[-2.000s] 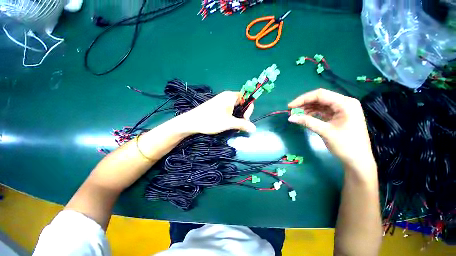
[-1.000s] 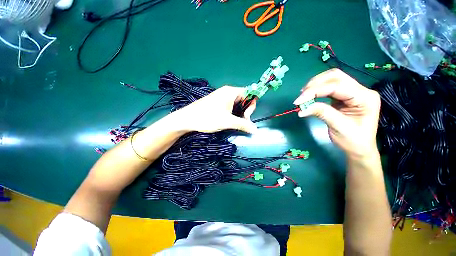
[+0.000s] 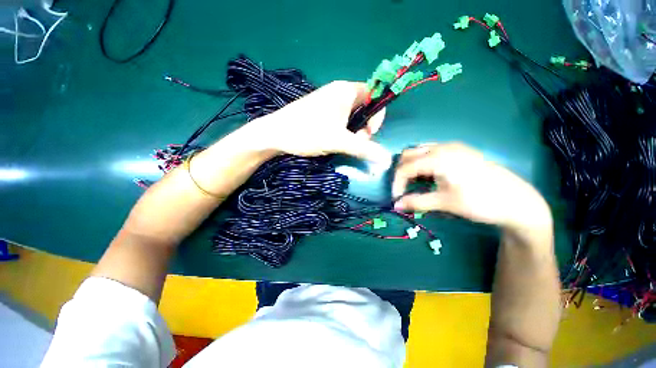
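Observation:
My left hand (image 3: 334, 126) is closed around the plug ends of several cable assemblies. Their green plug connectors (image 3: 403, 70) fan out beyond the fingers on red and black leads. My right hand (image 3: 453, 183) is blurred, its fingers curled at black leads just right of the folded cables; a green plug shows under its fingertips, and whether it is gripped is not clear. The folded black cables (image 3: 280, 198) lie under my left wrist. Loose plugs (image 3: 379, 223) lie on the right of them and red lead tips (image 3: 169, 157) on the left.
A harness pile (image 3: 611, 158) lies at the right table edge. Several green plugs (image 3: 493, 38) reach out from it. A clear plastic bag (image 3: 618, 36) is at the top right. A black power cord (image 3: 137, 54) and a white cord (image 3: 36, 36) lie at the top left.
The single plug my right hand held now stands with the others above my left hand. My right hand has moved down and left to the loose leads. The view has shifted, and the scissors are out of it.

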